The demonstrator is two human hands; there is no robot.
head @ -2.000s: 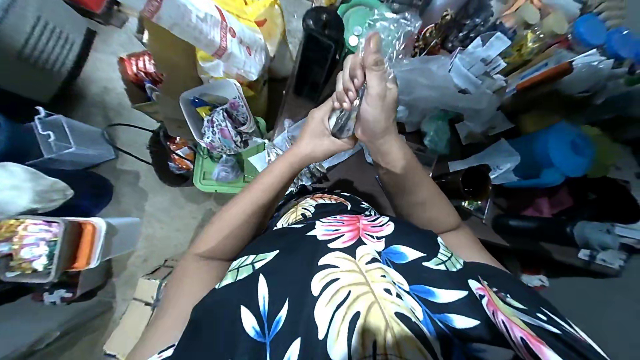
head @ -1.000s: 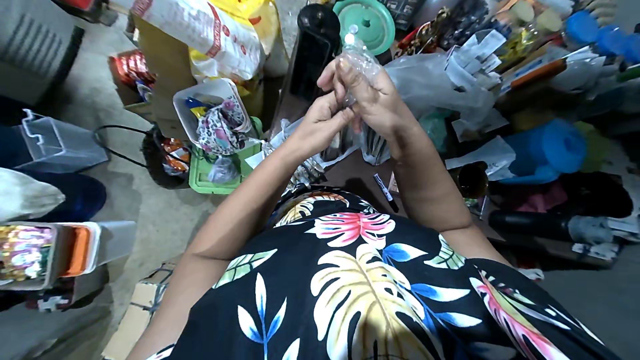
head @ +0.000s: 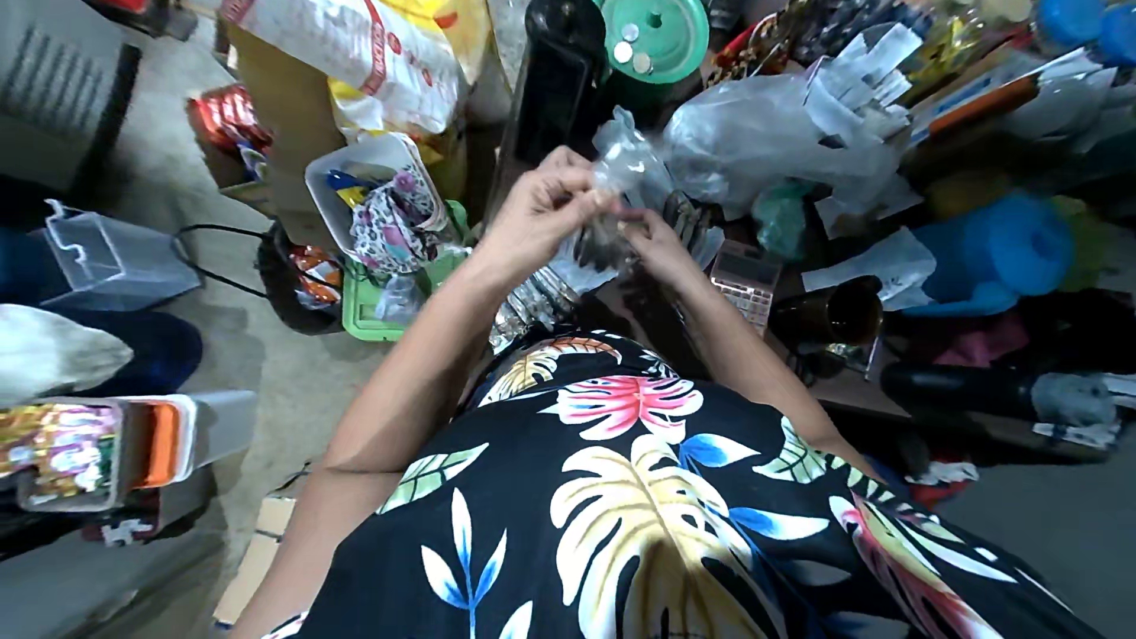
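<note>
Between my hands, a clear plastic bag (head: 632, 164) is pinched near its middle. My left hand (head: 546, 209) grips it with thumb and fingers from the left. From the right, my right hand (head: 655, 244) holds it lower down, fingertips close to the left thumb. Dark contents show through the lower part of the bag; I cannot tell what they are. Several filled clear packets (head: 537, 306) lie below my left hand, by my shirt. A calculator (head: 745, 280) rests on the table just right of my right hand.
A green round lid (head: 679, 44) with several coins is beyond my hands. A crumpled plastic bag (head: 737, 133), a dark mug (head: 830, 315) and a blue pitcher (head: 1003, 248) stand to the right. Left are a white basket (head: 324, 200) with cloth and a green container (head: 368, 311).
My hands have moved apart and lower, from pressed together to pinching the bag from both sides. The calculator now shows beside my right forearm.
</note>
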